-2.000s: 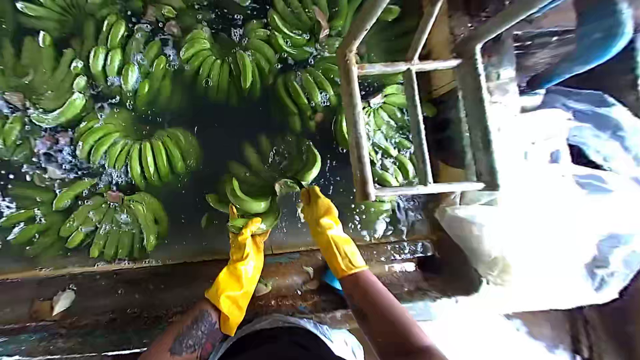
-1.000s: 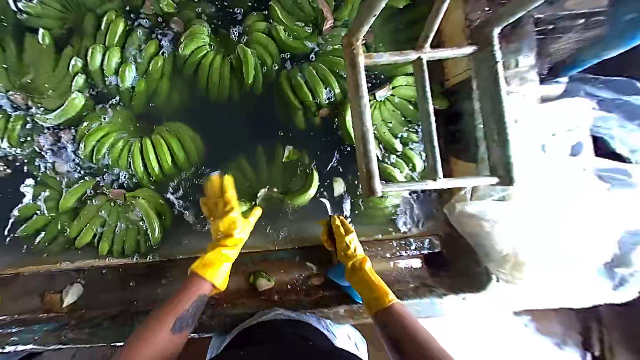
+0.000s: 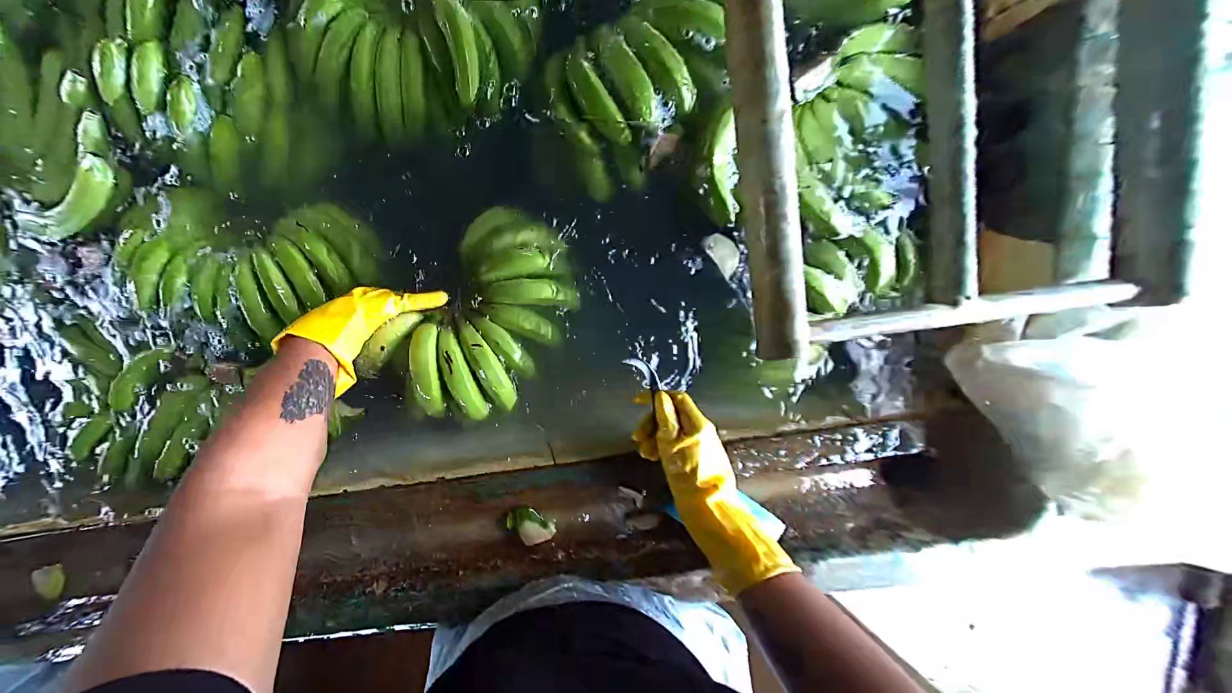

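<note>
My left hand point(image 3: 361, 322), in a yellow rubber glove, reaches over the water and touches the crown of a cluster of green bananas point(image 3: 481, 332) fanned out in the tank. Some of its fingers are hidden behind the hand, so its hold is unclear. My right hand point(image 3: 688, 462), also gloved in yellow, grips a small curved knife point(image 3: 640, 369) whose blade points up and left, just above the water near the tank's edge. More green banana clusters point(image 3: 289, 269) float to the left and behind.
A metal frame of pipes point(image 3: 770, 183) stands over the tank at the right. The wet tank ledge point(image 3: 414, 529) runs across in front of me, with a cut piece of banana point(image 3: 531, 526) on it. Clear plastic sheeting point(image 3: 1049, 414) hangs at the right.
Two seconds ago both hands were at one banana cluster near the edge; it was let go. My left hand has since moved to a different cluster further left. The knife stays in my right hand.
</note>
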